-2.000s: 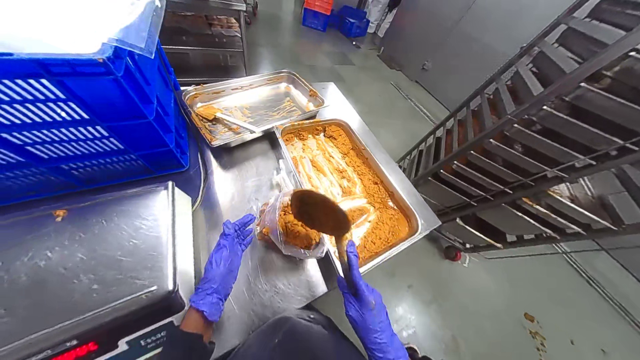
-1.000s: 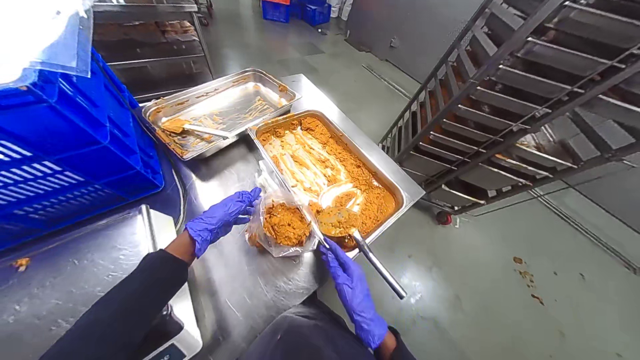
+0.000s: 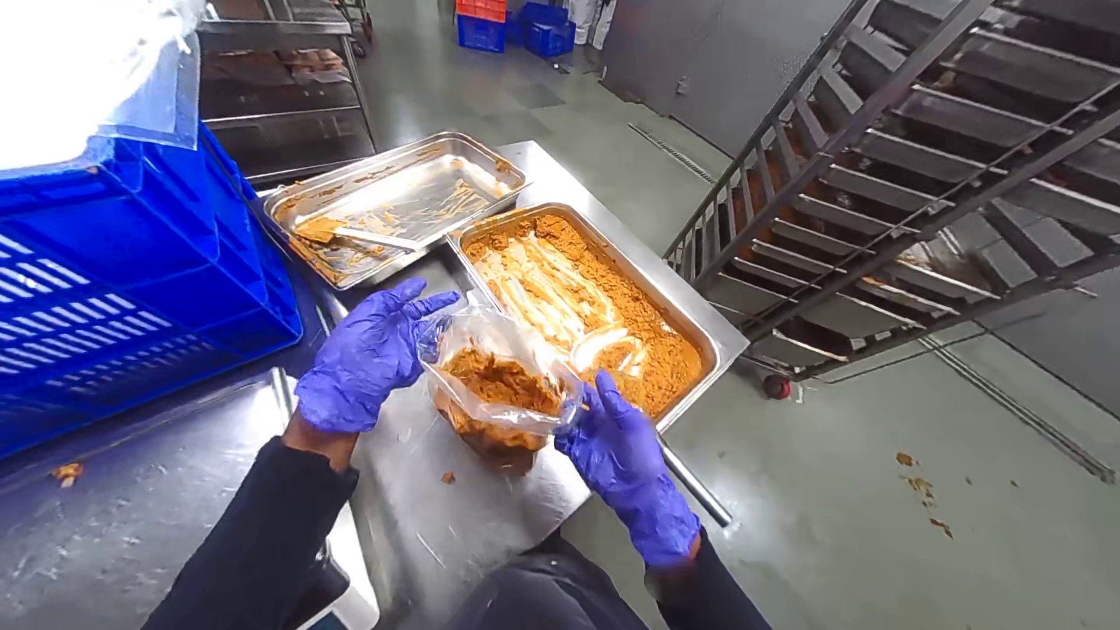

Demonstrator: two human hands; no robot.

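Note:
A clear plastic bag [image 3: 494, 389] partly filled with orange-brown paste stands on the steel table, its mouth spread wide. My left hand [image 3: 363, 359], in a purple glove, grips the bag's left rim. On the opposite rim is my right hand [image 3: 626, 464], gloved alike, with its fingers closed on the plastic. Behind the bag lies a deep steel tray [image 3: 713, 350] holding more of the paste. A metal handle [image 3: 696, 481] sticks out past the tray's near edge beside my right hand; its other end is hidden.
A smeared steel tray [image 3: 446, 140] with a spatula [image 3: 376, 238] in it sits at the back left. The blue crate [image 3: 140, 289] and a scale's steel platform [image 3: 131, 507] are at the left. A metal rack [image 3: 875, 175] stands on the right, beyond the steel table [image 3: 420, 516].
The ladle was over the bag, then rested in the paste tray with my right hand at it. My right hand has let go of it and taken the bag's rim. The bag's mouth is spread wider.

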